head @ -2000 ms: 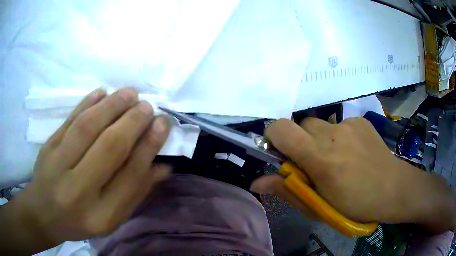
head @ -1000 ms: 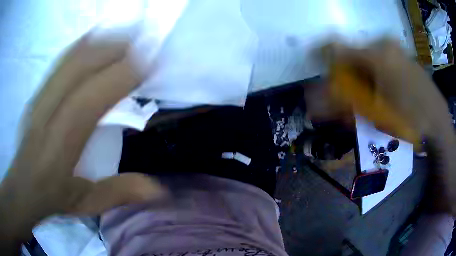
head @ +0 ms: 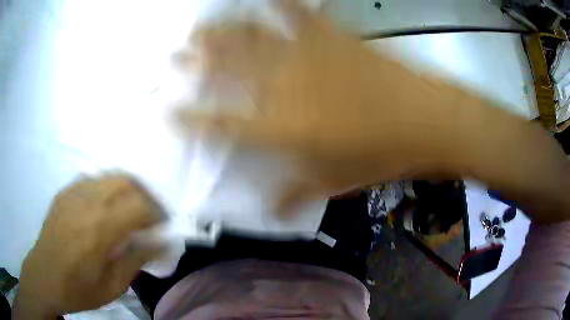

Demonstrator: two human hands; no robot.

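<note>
A large white fabric panel [head: 125, 106] lies over the table and hangs at its front edge. My left hand [head: 100, 240], blurred, is closed on the fabric's lower left edge, where a narrow white strip [head: 199, 230] shows beside the fingers. My right hand [head: 275, 94], strongly blurred, is over the panel at the upper middle with fingers bent; whether it grips the fabric cannot be told. The scissors are not visible.
A yellow-brown box [head: 542, 81] with white scraps stands at the far right. A small side table [head: 478, 284] at lower right holds a red-edged phone [head: 480, 263] and small dark round things. A small white scrap [head: 326, 239] lies near my lap. Scraps litter the floor.
The scissors, earlier in my right hand, are out of sight. My right hand has moved left over the panel. My left hand has moved down and closed on the fabric edge.
</note>
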